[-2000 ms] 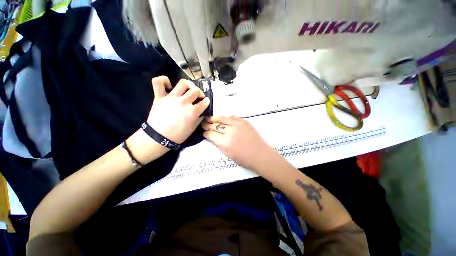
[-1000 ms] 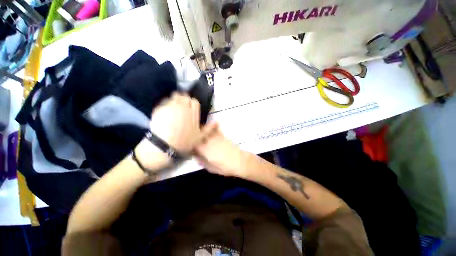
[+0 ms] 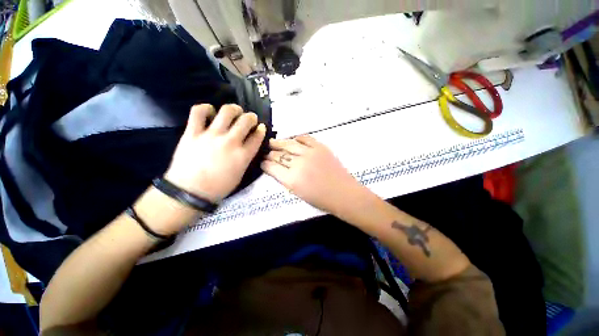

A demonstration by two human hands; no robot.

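Note:
The black garment (image 3: 131, 147) with light grey areas lies left of the needle, its right edge running under the presser foot (image 3: 262, 85). My left hand (image 3: 220, 147) lies on the black fabric with fingers bent, fingertips pressing near its right edge just below the foot. My right hand (image 3: 309, 170) rests on the table at that same edge; its fingertips meet the fabric edge beside my left fingers and appear to pinch it. The needle tip cannot be made out.
Red and yellow scissors (image 3: 465, 102) lie right of the needle. The white sewing machine (image 3: 368, 20) spans the top. A printed ruler scale (image 3: 446, 154) runs along the front edge. A green basket (image 3: 33, 20) is at upper left. Dark cloth (image 3: 473, 230) hangs below the table at right.
The grey area of the garment is more spread out than a second ago. My hands, crossed and blurred then, are now side by side at the fabric edge. The view has shifted closer.

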